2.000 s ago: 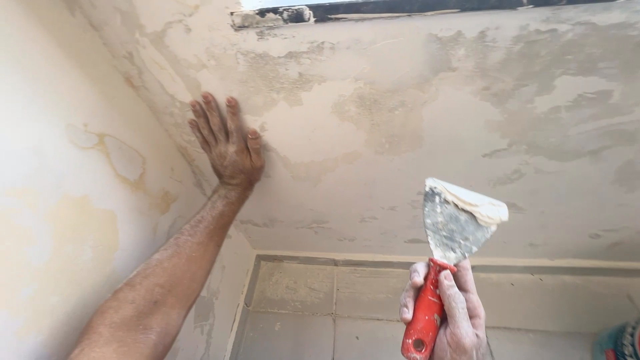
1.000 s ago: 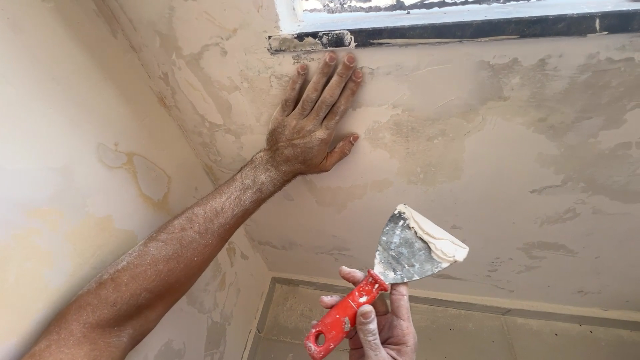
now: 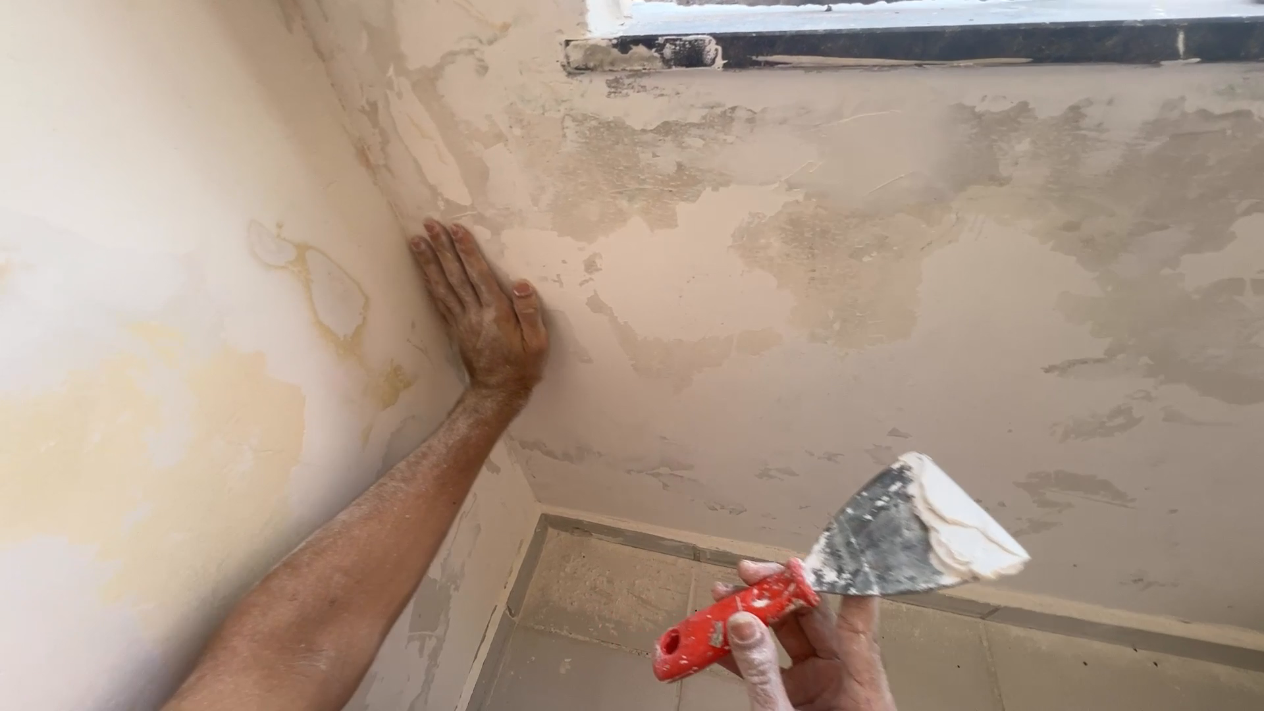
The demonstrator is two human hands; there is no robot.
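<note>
My left hand lies flat with its fingers spread against the patchy plastered wall, close to the inside corner; it holds nothing. At the lower right, my right hand grips the red handle of a putty knife, one finger behind the metal blade. The blade points up and to the right, with a thick layer of white filler along its edge. Dried filler spots mark the handle and blade. Pale dust covers the fingers of my right hand.
A side wall with yellowish stains rises at the left. Above is a window sill with a dark edge. Below, dusty floor tiles meet a grey border strip at the foot of the walls.
My left hand has moved from just below the window sill down and left to the corner. My right hand still holds the putty knife, whose blade now tilts further to the right than two seconds ago.
</note>
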